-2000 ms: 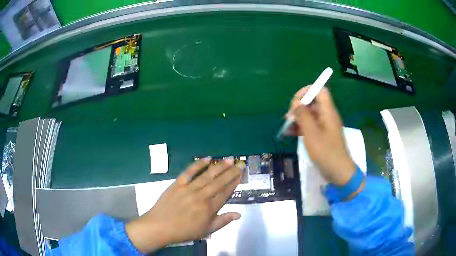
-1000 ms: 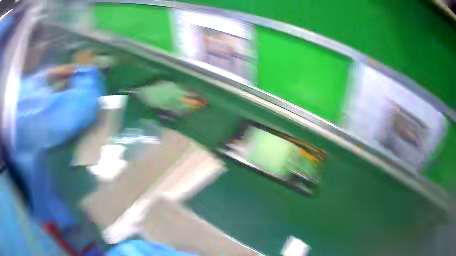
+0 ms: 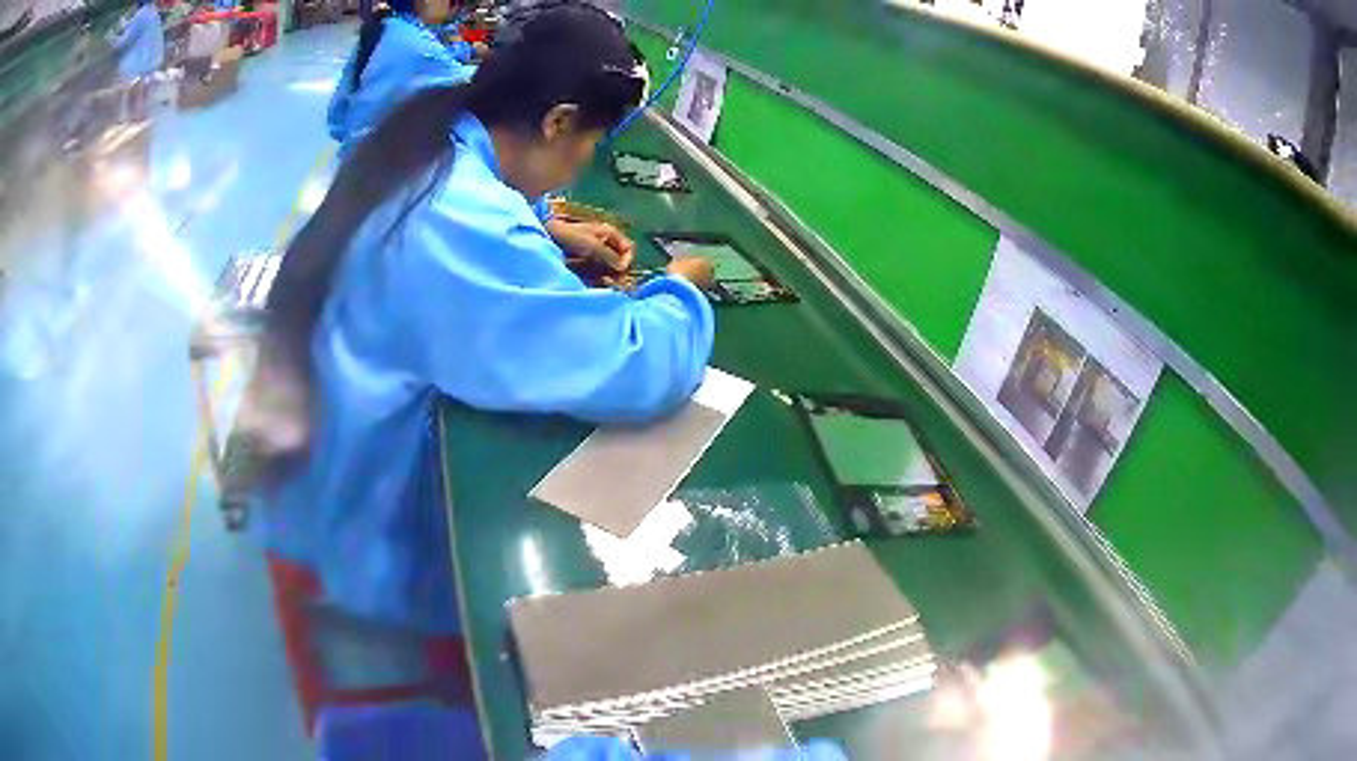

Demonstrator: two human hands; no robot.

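A fanned stack of grey-beige sheets point(image 3: 714, 632) with white edges lies nearest, at the lower middle. Part of another grey sheet point(image 3: 722, 724) shows below it. A tablet assembly point(image 3: 881, 458) lies behind the stack, its pale panel up and its electronics strip towards me. A crinkled clear plastic bag point(image 3: 767, 520) and white scraps point(image 3: 640, 544) lie beyond the stack. Blue sleeve fabric shows at the bottom edge. Neither my left hand nor my right hand is in the picture.
A worker in a blue smock point(image 3: 491, 283) sits at the bench, hands at another tablet point(image 3: 725, 268). A grey sheet point(image 3: 640, 468) lies by that worker's arm. A green partition with a metal rail and an instruction sheet point(image 3: 1057, 372) runs along the right. Blue floor is left.
The view has swung left along the bench and is sharper than one second ago. My hands, the tweezers and the tablet under my left hand, seen two seconds ago, are out of the picture.
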